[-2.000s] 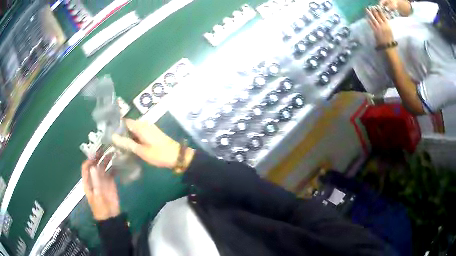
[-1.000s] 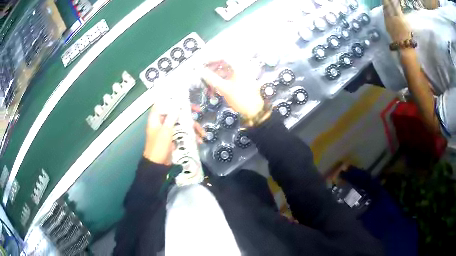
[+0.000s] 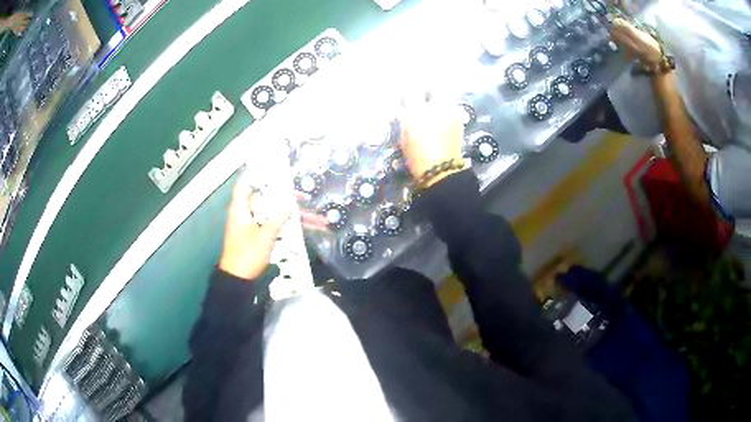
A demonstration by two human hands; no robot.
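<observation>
My left hand (image 3: 251,227) holds a pale four-place fixture (image 3: 290,255) upright along its length; its upper part is washed out by glare. My right hand (image 3: 432,140) is over the blister tray (image 3: 375,262), fingers down among the pockets; glare hides its fingertips, so I cannot tell whether it holds a part. Round black components with silver centres (image 3: 359,246) sit in the tray's pockets. A carrier plate (image 3: 294,73) with four round components lies on the green conveyor beyond my hands.
A notched fixture half (image 3: 191,142) lies on the conveyor (image 3: 123,198), with more fixtures further left. Dark ribbed stacked trays (image 3: 103,375) are at the lower left. Another person's hand (image 3: 638,45) is at the tray's far right end. A red container (image 3: 679,206) is at the right.
The toothed piece near my hands two seconds ago now lies on the conveyor. My left hand has moved right with the fixture, and my right hand has moved right over the tray.
</observation>
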